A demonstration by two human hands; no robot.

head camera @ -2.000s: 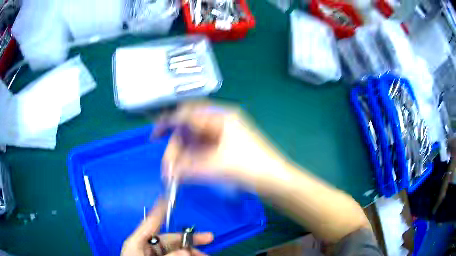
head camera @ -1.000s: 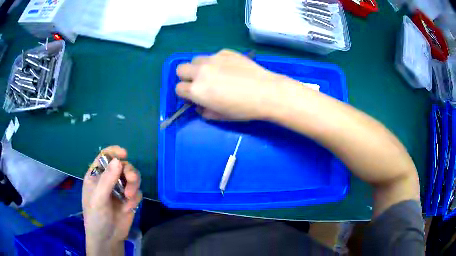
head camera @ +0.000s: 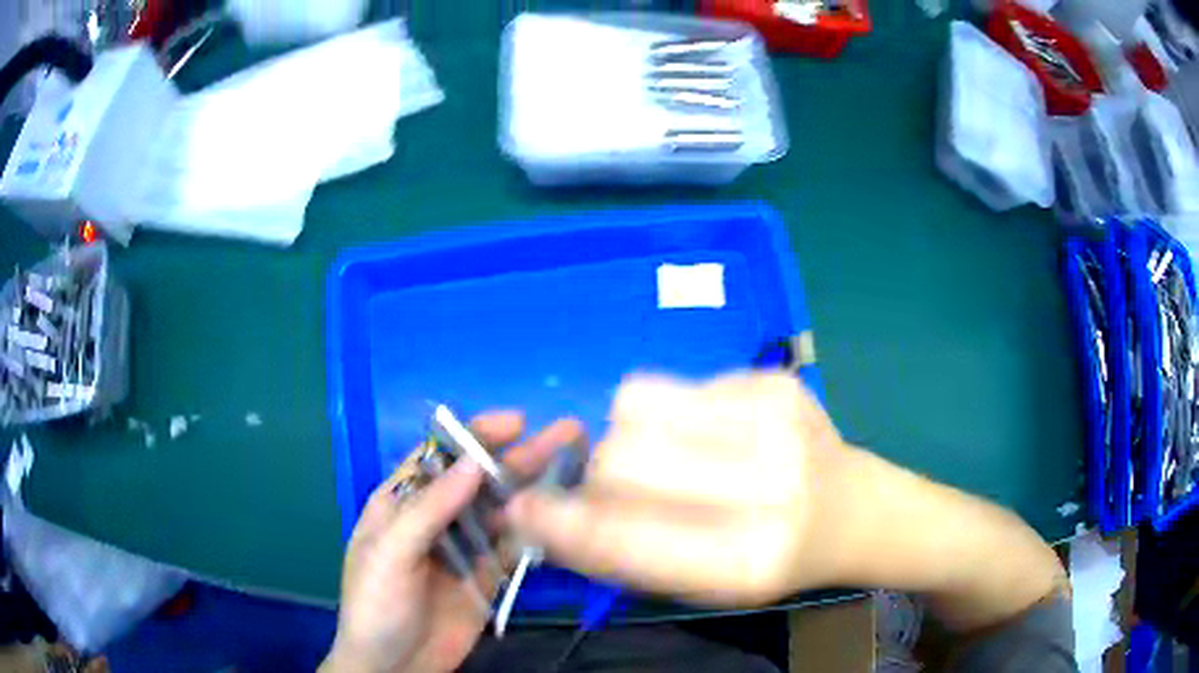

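My left hand (head camera: 423,559) is at the front left of the blue tray (head camera: 539,243), palm up, holding several metal cylinders (head camera: 467,440) with thin stems. My right hand (head camera: 723,493) is blurred over the tray's right part, its thumb and fingertips at the cylinders in my left hand. It grips a blue and dark hand tool (head camera: 600,606); one end shows below the hand, the pale other end above it. The grip on the tool is hidden behind the fingers. A small white label lies inside the tray.
A clear box (head camera: 631,164) with white lining and cylinders stands beyond the tray. A clear tub of metal parts (head camera: 53,335) is at the left, white sheets (head camera: 270,138) at the upper left. Blue bins (head camera: 1118,375) are at the right, red bins (head camera: 1045,53) at the far side.
My right hand has moved from the tray's back left to beside my left hand, which is now over the tray. The loose cylinder in the tray no longer shows. The camera view has shifted.
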